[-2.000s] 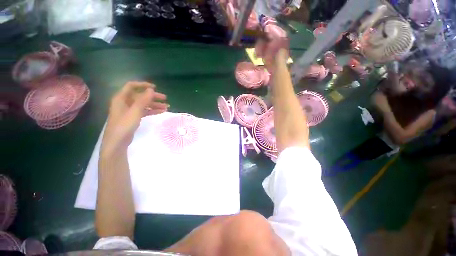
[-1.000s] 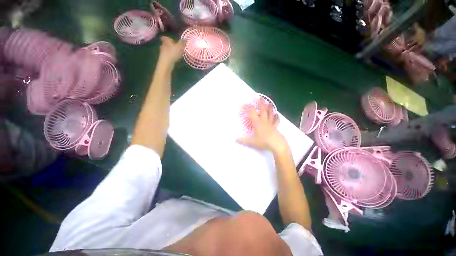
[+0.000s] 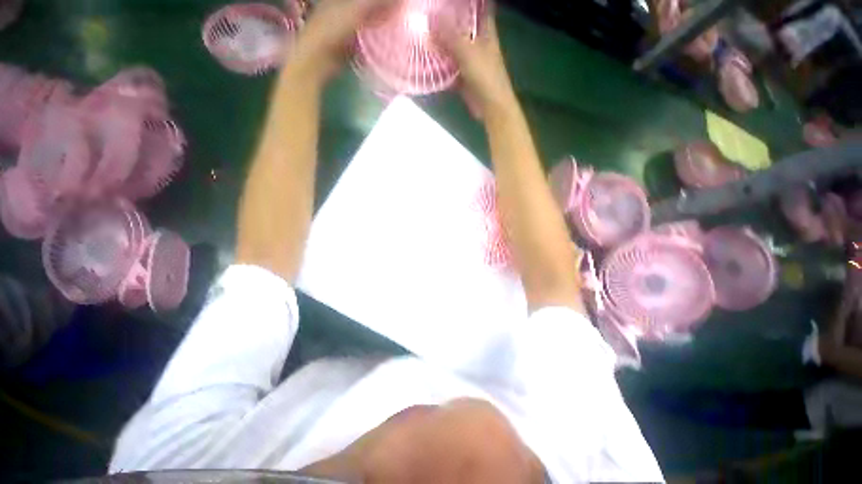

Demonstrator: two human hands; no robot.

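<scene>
My left hand (image 3: pixel 342 26) is at the top edge, blurred and partly cut off, on the left side of a pink ribbed round fan piece (image 3: pixel 408 59). My right hand (image 3: pixel 470 59) is on its right side. The two hands hold the piece between them, beyond the far corner of the white sheet (image 3: pixel 402 236). Its underside is hidden. A loose pink front grille (image 3: pixel 490 219) lies on the right part of the sheet, partly covered by my right forearm.
Overlapping pink grilles (image 3: pixel 85 137) and a clip fan (image 3: pixel 94 250) are at the left. Grouped clip fans (image 3: pixel 657 284) are at the right, near a grey bar (image 3: pixel 775 180). Another pink fan (image 3: pixel 248 38) lies far left. Yellow card (image 3: pixel 737 140) is far right. A person's arm (image 3: pixel 841 345) shows at the right edge.
My right hand has left the grille on the sheet and moved up to the far pink piece. My left hand has moved further over that piece. The camera view has shifted slightly.
</scene>
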